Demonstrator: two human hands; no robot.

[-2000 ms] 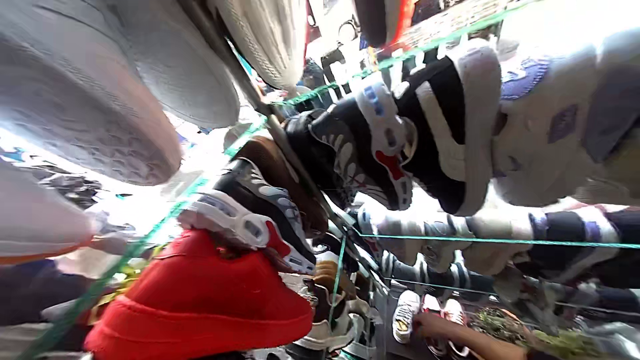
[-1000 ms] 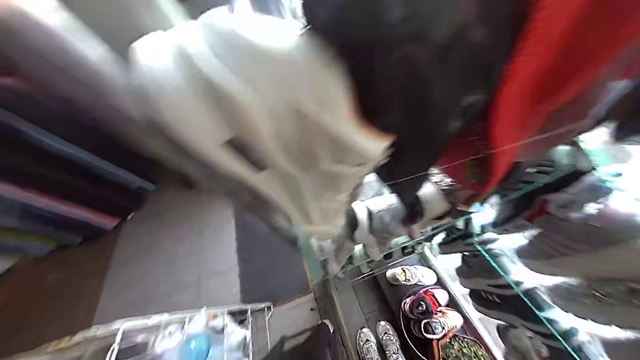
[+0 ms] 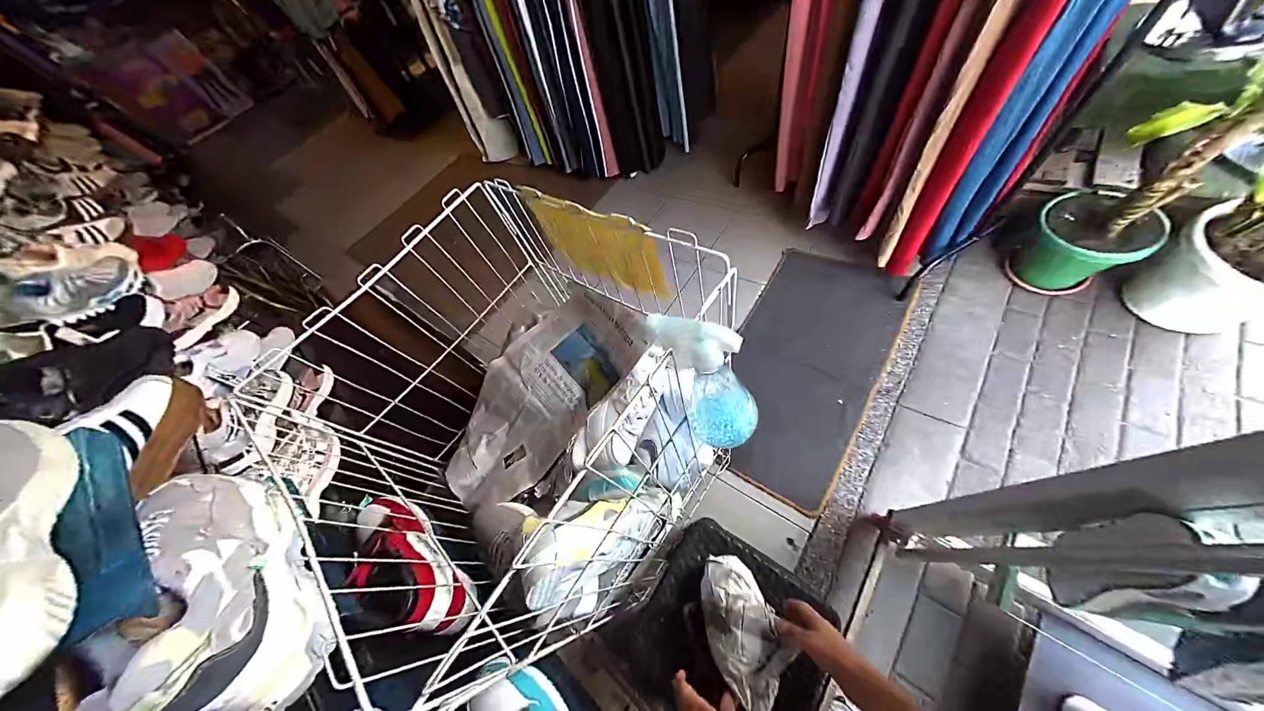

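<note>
My right hand [image 3: 825, 637] reaches in from the lower right, its fingers on a pale, crumpled wrapped bundle [image 3: 736, 617], perhaps a shoe in plastic. At the bottom edge my left hand [image 3: 699, 693] shows only as fingertips beside the bundle's lower end; most of it is cut off. Beneath the bundle lies a black bin or crate [image 3: 691, 553]. Just left of it stands a white wire basket [image 3: 395, 281], holding plastic bags [image 3: 523, 405] and wrapped shoes [image 3: 592, 548]. A spray bottle with blue liquid [image 3: 723, 405] hangs on the basket's right side.
Many shoes [image 3: 217, 592] fill the left side. Folded or hanging fabrics [image 3: 973, 128] line the back. A dark mat [image 3: 825, 365] lies on the tiled floor behind the basket, with a green potted plant [image 3: 1086, 247] at upper right. A metal rail [image 3: 1066, 494] crosses the lower right.
The view has swung from the hanging shoes down to the wire basket and floor. Two seconds ago a hand was by white shoes at the lower right; now both hands are at the wrapped bundle.
</note>
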